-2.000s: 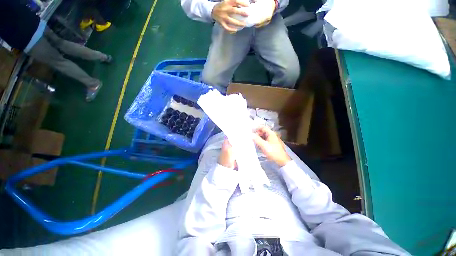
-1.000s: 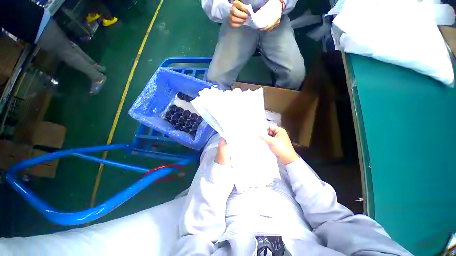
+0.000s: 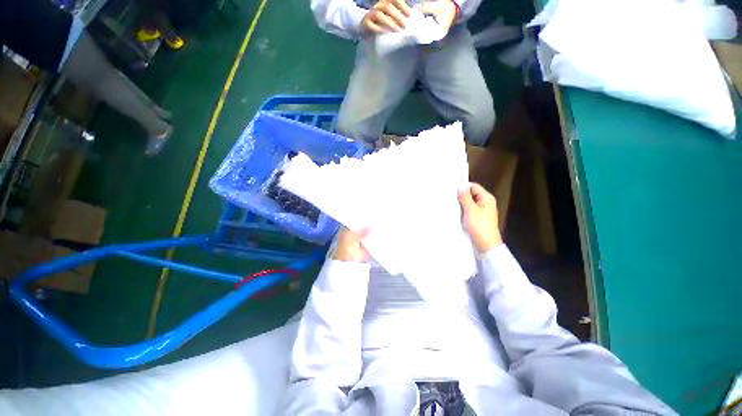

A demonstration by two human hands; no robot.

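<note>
A fanned stack of white foam sheets [image 3: 399, 195] is spread above my lap, its jagged upper edges facing away from me. My left hand [image 3: 352, 244] grips its left side near the lower edge. My right hand [image 3: 480, 216] grips its right edge, higher up. The fingertips are partly hidden by the foam. The blue crate [image 3: 244, 162] with shiny liner stands ahead to the left, and the foam covers part of the black parts [image 3: 294, 201] in it. The brown carton [image 3: 493, 172] lies behind the foam, mostly hidden.
A coworker's hands [image 3: 399, 18] hold a white foam piece opposite me. A blue trolley handle [image 3: 122, 355] curves at the left. The green workbench [image 3: 659, 244] is at the right with a white bundle [image 3: 639, 65] on it. Another person's leg [image 3: 122, 89] shows at the upper left.
The foam stack has fanned out much wider and now covers more of the crate and carton. My right hand has moved up and right, my left slightly left. The coworker's hands have shifted on the foam.
</note>
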